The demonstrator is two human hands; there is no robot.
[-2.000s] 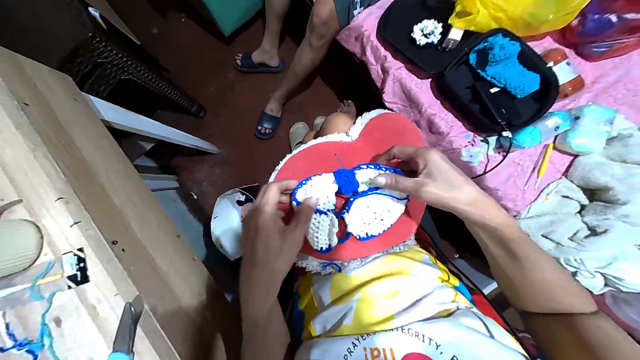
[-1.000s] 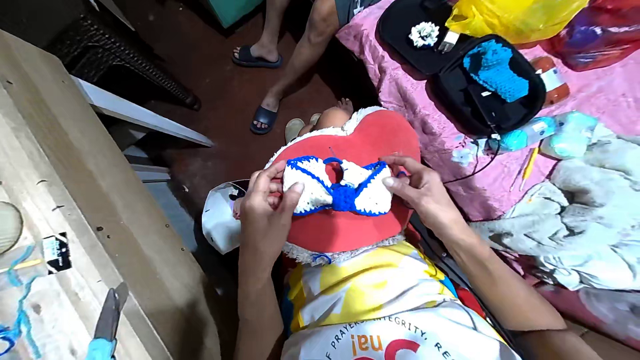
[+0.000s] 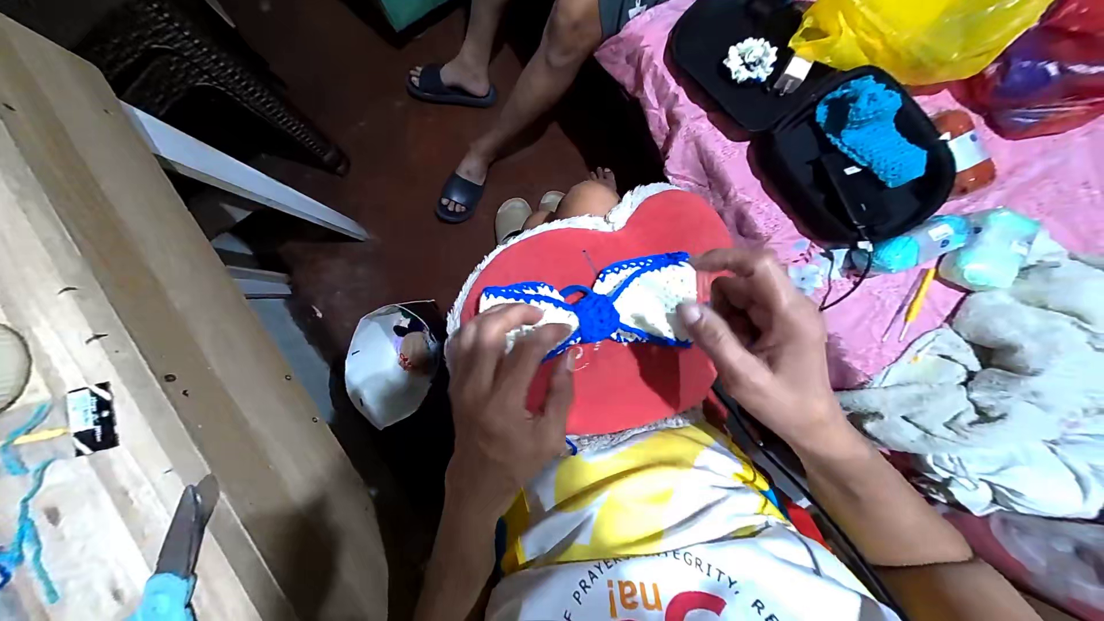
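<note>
A white crocheted bow with blue edging and a blue centre (image 3: 597, 317) lies over a red heart-shaped cushion (image 3: 638, 392) with white fringe, on my lap. My left hand (image 3: 517, 379) rests on the bow's left wing, its fingertips pressing on the white stitches. Beside the right wing is my right hand (image 3: 759, 332), thumb and index finger apart at the wing's outer edge; whether they touch it is hard to tell. A thin needle-like thing stands out just above the bow's centre.
Blue-handled scissors (image 3: 179, 552) and blue yarn (image 3: 30, 526) lie on the wooden table (image 3: 285, 483) at left. A white container (image 3: 392, 366) stands below it. On the pink cloth (image 3: 862, 323) are an open black case (image 3: 862, 190), yarn and a yellow crochet hook (image 3: 918, 302). A person's legs (image 3: 535, 95) are ahead.
The bow was folded over two seconds ago, then held by both ends. Now it lies spread on the cushion, and my right thumb and index finger have parted at its right edge.
</note>
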